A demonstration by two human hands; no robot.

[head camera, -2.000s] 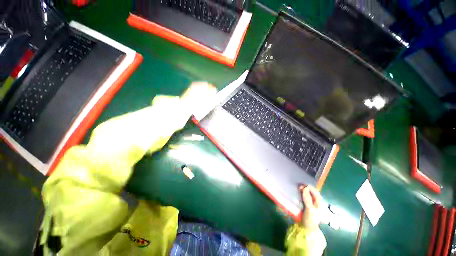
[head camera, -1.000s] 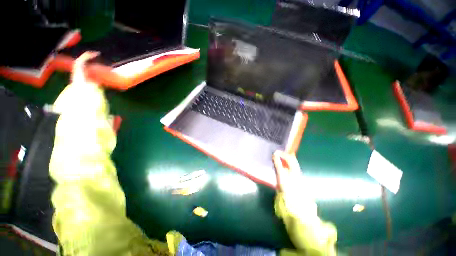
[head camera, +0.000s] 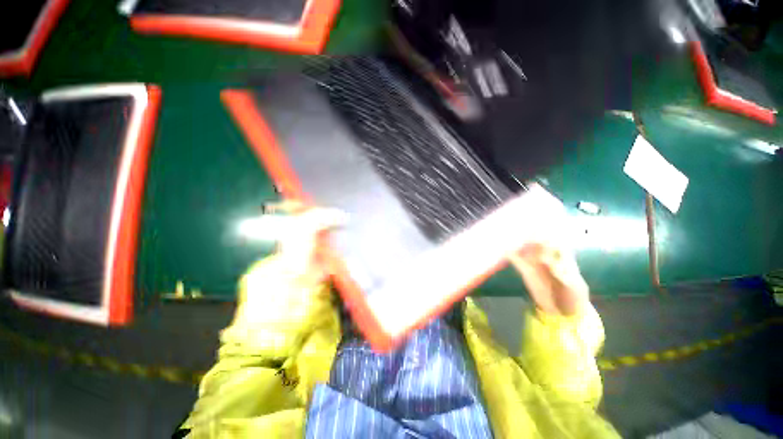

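An open laptop (head camera: 343, 171) with grey deck and black keys, blurred by motion, lies on a red-orange foam pad (head camera: 378, 330) with a white liner (head camera: 481, 249). One corner of the pad overhangs the bench edge towards my body. My left hand (head camera: 311, 230) is on the pad's left edge, blurred and overexposed, and appears to grip it. My right hand (head camera: 549, 273) grips the pad's right edge. The dark screen (head camera: 558, 77) stands at the far right side of the keys.
Another laptop (head camera: 73, 201) on a red pad lies at the left. More red pads show at the top left (head camera: 223, 33) and top right (head camera: 730, 99). A white card (head camera: 655, 173) lies at the right beside a brown strip (head camera: 652, 244). Small yellow items (head camera: 185, 290) lie near the left front edge.
The laptop and pad have turned and come close to my body. My left hand has come from the far left pad to this one. My right hand has moved onto the pad's right edge.
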